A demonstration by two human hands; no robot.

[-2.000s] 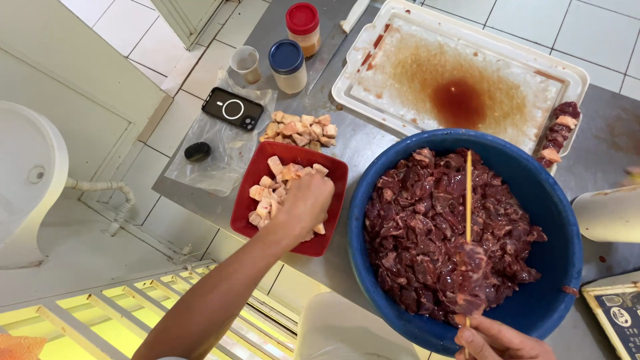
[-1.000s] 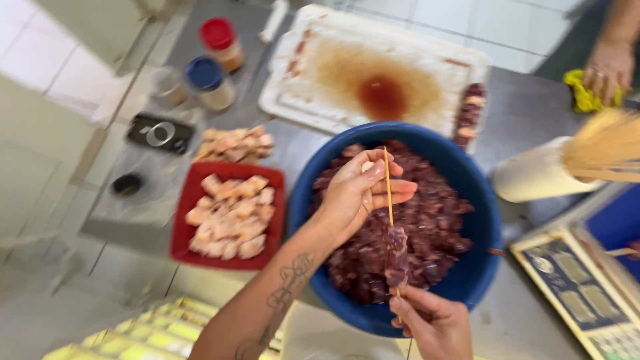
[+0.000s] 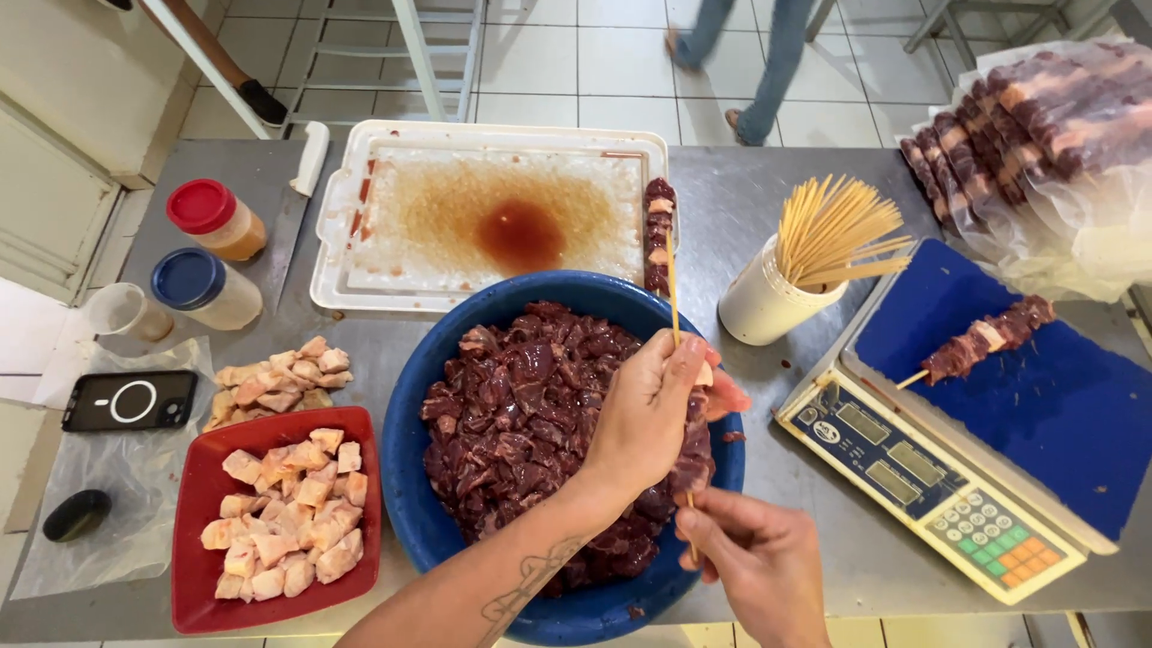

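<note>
A wooden skewer (image 3: 674, 288) with dark meat pieces and a pale fat cube stands over the right side of a blue plastic basin (image 3: 409, 504) full of cut dark meat (image 3: 531, 405). My left hand (image 3: 650, 409) wraps around the skewer's upper part and the fat cube, its fingers partly hidden. Below it, my right hand (image 3: 756, 553) pinches the skewer's lower end. Left of the basin is a red square bowl (image 3: 184, 540) of pale fat cubes (image 3: 288, 531), with more fat pieces (image 3: 279, 378) heaped behind it on the metal table.
A stained white tray (image 3: 360, 288) lies behind the basin, a filled skewer (image 3: 660, 234) at its right edge. Rightward are a white container of skewers (image 3: 760, 301), a scale (image 3: 936, 486) bearing another skewer, and bagged skewers (image 3: 1017, 135). Jars (image 3: 207, 288), a phone (image 3: 130, 400), a knife (image 3: 311, 157) sit left. A person's legs (image 3: 774, 63) show beyond.
Two seconds ago my left hand was in the red bowl; it has since moved to the skewer. A fat cube now shows at the skewer. The view has shifted to the right.
</note>
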